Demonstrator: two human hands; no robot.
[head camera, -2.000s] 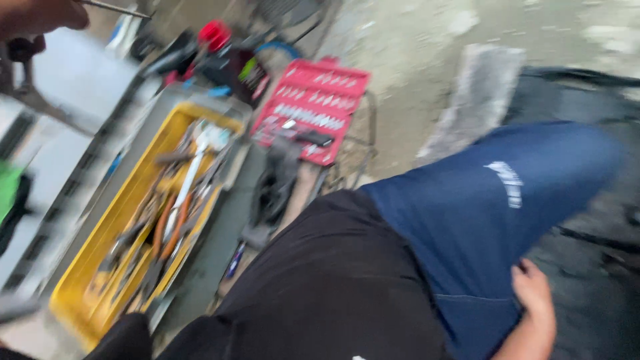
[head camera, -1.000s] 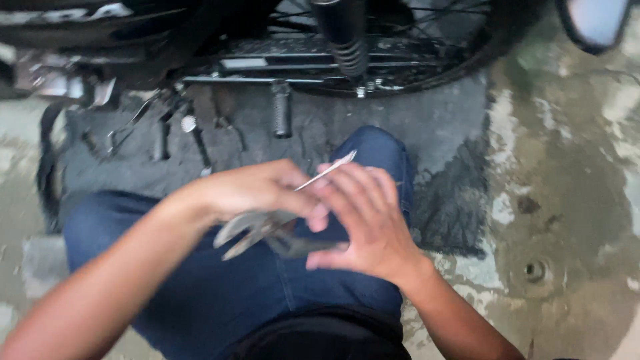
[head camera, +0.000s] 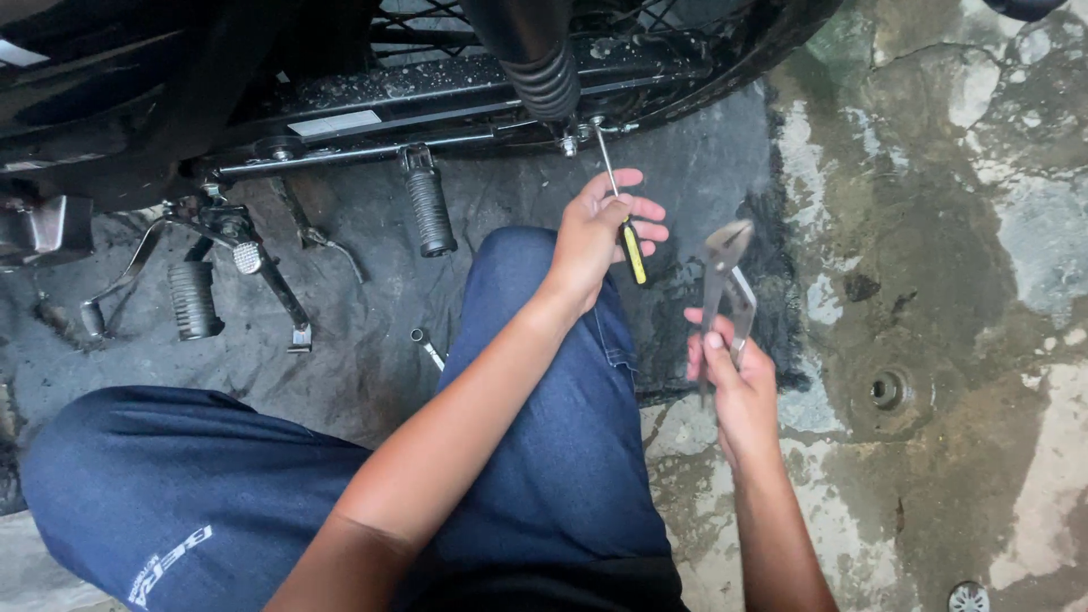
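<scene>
A small screwdriver (head camera: 631, 246) with a black and yellow handle is between the fingers of my left hand (head camera: 599, 234). Its thin shaft runs up to the motorcycle's rear axle area, and the tip meets the metal parts beside the lower end of the shock absorber (head camera: 548, 85). My right hand (head camera: 738, 374) holds slip-joint pliers (head camera: 729, 280) by the handles, jaws pointing up, over the dark mat at the right of my knee. The pliers touch nothing but my hand.
Above my knees runs the motorcycle's black swingarm (head camera: 408, 93). Below it stick out a rubber footpeg (head camera: 427, 204), another footpeg (head camera: 194, 299) and a pedal lever (head camera: 276, 285). A wrench (head camera: 427, 347) lies on the dark mat (head camera: 340, 382). Stained concrete (head camera: 952, 280) spreads at the right.
My hands were together over my lap with the tools. They have moved apart, the left one up to the wheel with the screwdriver, the right one to the right with the pliers.
</scene>
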